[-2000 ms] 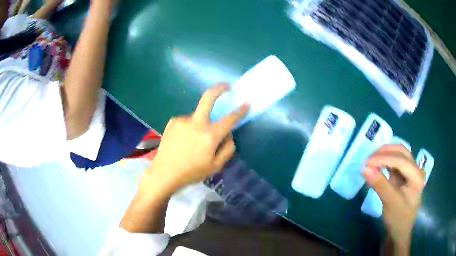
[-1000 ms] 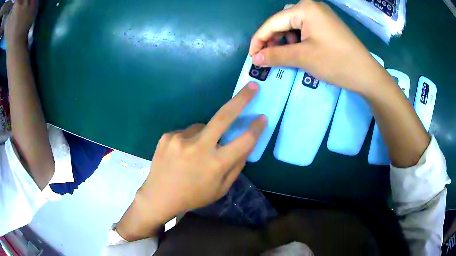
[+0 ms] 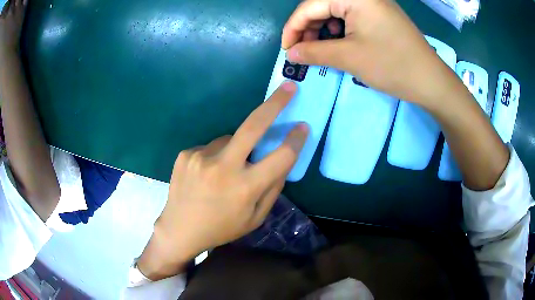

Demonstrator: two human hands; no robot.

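A pale blue phone back cover [image 3: 317, 111] lies tilted on the dark green table, a black camera lens cover [image 3: 294, 70] at its top corner. My left hand [image 3: 234, 176] rests two spread fingertips on this cover, the index just below the lens cover. My right hand [image 3: 358, 41] has thumb and index pinched together at the lens cover's upper edge; whether it grips the piece cannot be told. More covers lie to the right: one beside it [image 3: 358, 137], one partly under my right forearm [image 3: 414, 137], and others farther right, the outermost [image 3: 505, 108] with a black lens piece.
A whitish-edged stack of lens sheets [image 3: 460, 9] shows at the top right. A clear film with dark squares [image 3: 287, 225] hangs at the near table edge [image 3: 352, 221] below my left hand. A neighbouring person's bare arm [image 3: 26, 129] and white sleeve are at the left.
Since one second ago, both hands and the covers appear slightly higher in the view, with nearly the same pose. Earlier, my left hand was on a cover farther left, away from the row.
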